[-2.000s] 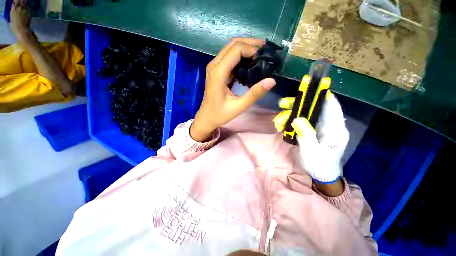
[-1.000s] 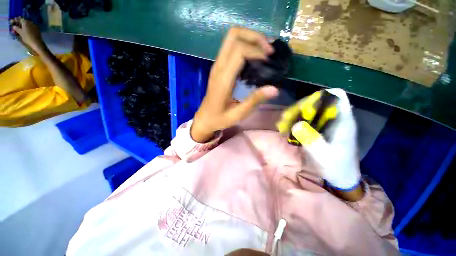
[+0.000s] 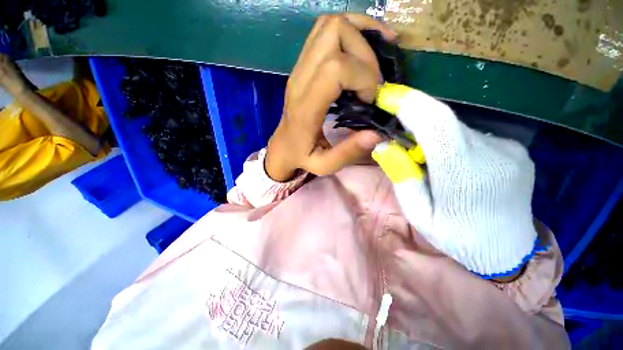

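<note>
A black moulded part [image 3: 365,113] is held above my lap at the bench's front edge. My bare left hand [image 3: 328,96] grips it between the curled fingers above and the thumb below. My right hand [image 3: 471,174], in a white knit glove with yellow fingertips, is against the part's right side. The snap-off knife [image 3: 410,141] is mostly hidden in the gloved fist; only a small bit shows between the yellow fingertips. Its blade cannot be told clearly against the dark part.
A green bench [image 3: 184,31] crosses the top, with a stained cardboard mat [image 3: 505,34] at right. A blue tote [image 3: 215,130] of black parts sits below the bench at left. More parts [image 3: 72,14] lie at upper left. A person in yellow [image 3: 51,147] sits at left.
The gloved right hand has moved up and left to the part, and the knife has become mostly hidden. The left hand still holds the part. The cup has left the view.
</note>
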